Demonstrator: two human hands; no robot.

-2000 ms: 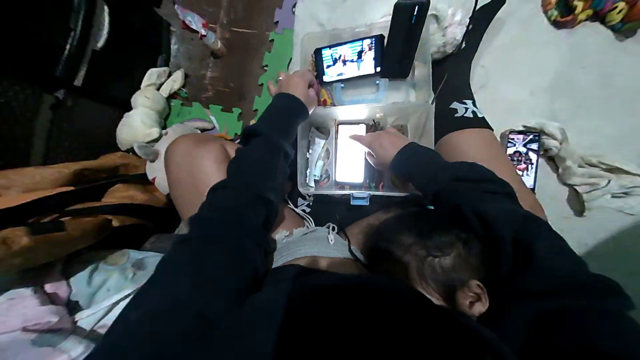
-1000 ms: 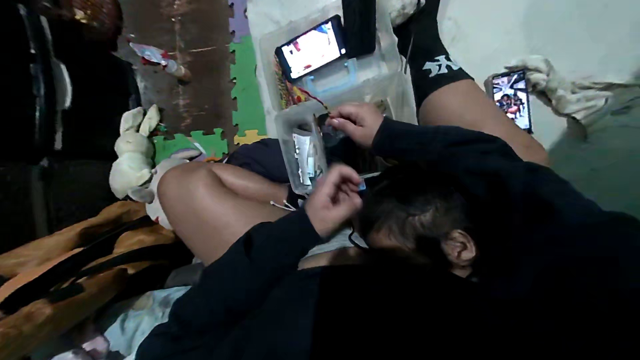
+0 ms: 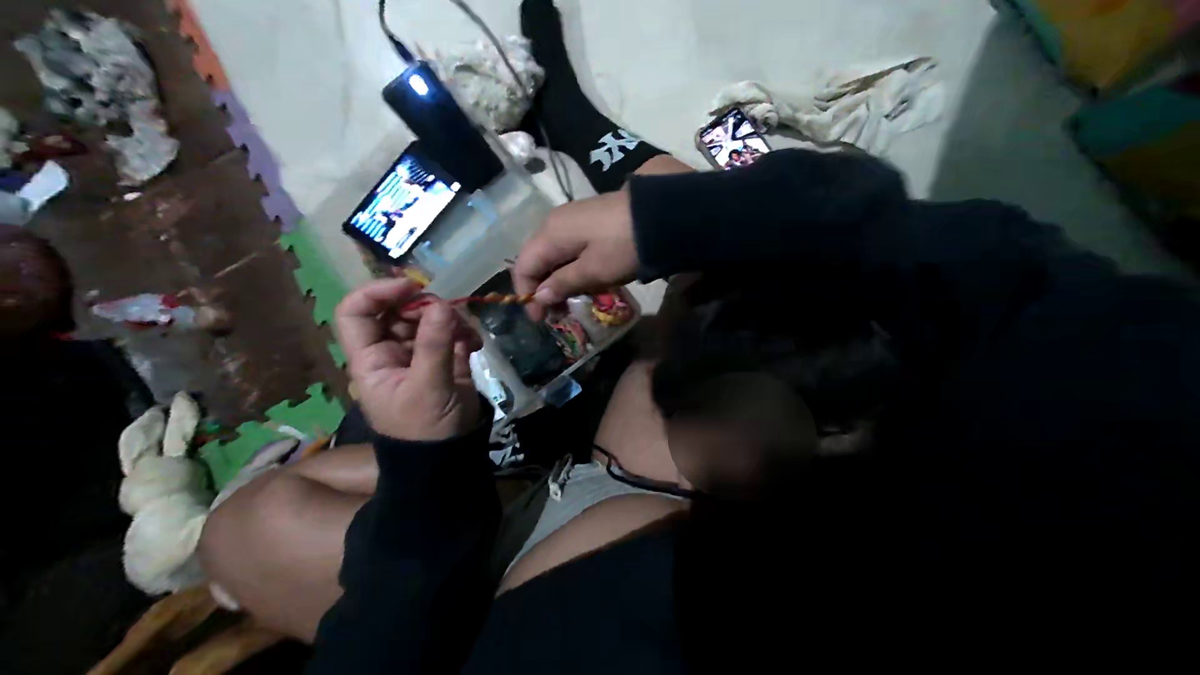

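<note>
A thin red and orange braided cord (image 3: 497, 298) stretches between my two hands, above a clear plastic box (image 3: 600, 352). My left hand (image 3: 412, 361), palm up, pinches its red end between thumb and fingers. The orange end is pinched by my right hand (image 3: 581, 248), back of the hand up. Inside the box lie a dark object (image 3: 525, 347) and small bundles of colored cord (image 3: 609, 307). A lit phone (image 3: 403, 204) leans against a black power bank (image 3: 441, 122) with a cable in it, behind the box.
Another lit phone (image 3: 733, 141) lies on the pale floor beside a crumpled cloth (image 3: 872, 103). A white plush rabbit (image 3: 164, 506) is at the lower left, near a green foam mat edge (image 3: 319, 272). A black sock (image 3: 591, 122) covers the foot beyond the box.
Both hands have come to hold the cord stretched between them; one second ago my left hand was apart from it, nearer my body. The view has shifted and turned.
</note>
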